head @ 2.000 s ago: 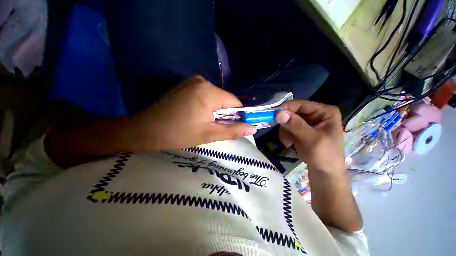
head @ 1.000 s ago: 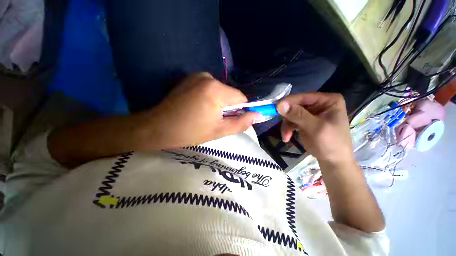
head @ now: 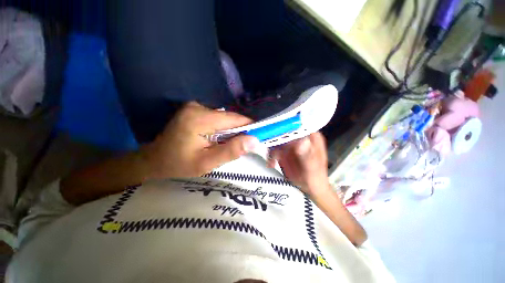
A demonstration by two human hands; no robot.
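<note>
My left hand (head: pixel 191 145) grips the narrow part of a white curved neck fan shell (head: pixel 320 110), with the thumb on top. A bright blue cylindrical battery (head: pixel 279 128) lies lengthwise in the open shell, its near end by my left thumb. The shell's wide rounded end points up and right. My right hand (head: pixel 302 164) is blurred, just below the shell with its fingers curled near the lower edge; whether it grips the shell cannot be told.
A pale bench (head: pixel 365 41) at upper right bears black cables and a purple screwdriver body (head: pixel 444 15). To the right are pink parts (head: pixel 459 113), a white ring-shaped spool (head: pixel 467 136), thin wires and clear plastic. Blue floor covering (head: pixel 91 83) shows at upper left.
The shell has turned so its open side and more of the battery show. My right hand has left the battery's end and moved down and left, below the shell. The view has shifted.
</note>
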